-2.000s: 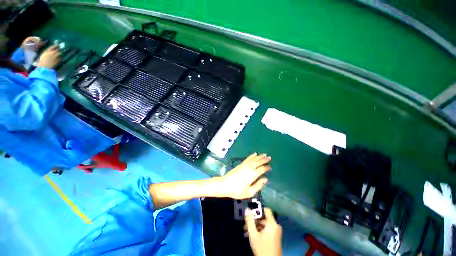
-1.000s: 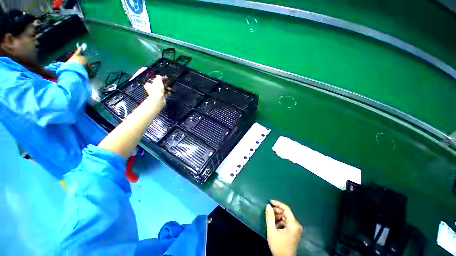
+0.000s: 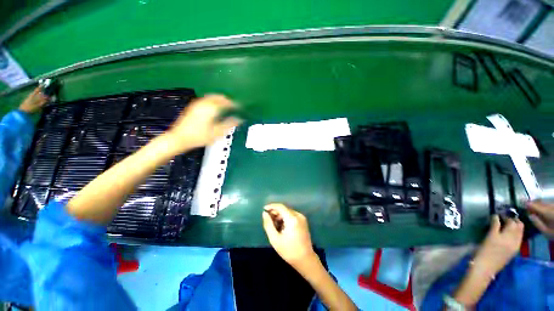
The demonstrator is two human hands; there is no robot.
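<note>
My left hand (image 3: 203, 123) is blurred above the right back part of the black ribbed tray (image 3: 91, 143). A dark blurred piece shows at its fingertips. My right hand (image 3: 290, 235) is above the front edge of the green bench, its fingers curled together. A dark spot shows between thumb and fingers; whether it is a small part or shadow is unclear. A white strip with a row of dark marks (image 3: 208, 185) lies along the tray's right side. A plain white strip (image 3: 297, 135) lies behind my right hand.
A jumbled pile of black frames (image 3: 369, 173) is right of the plain strip, with one frame (image 3: 444, 185) beside it. Another person's hands (image 3: 501, 243) work on a frame at the right. Another hand (image 3: 33, 100) is far left. Crossed white strips (image 3: 499, 141) and loose frames (image 3: 466, 71) lie at right.
The view has turned right. My left hand has moved from over the tray's middle toward its right back side, with a dark piece at its fingertips. Another person's hands now show at right.
</note>
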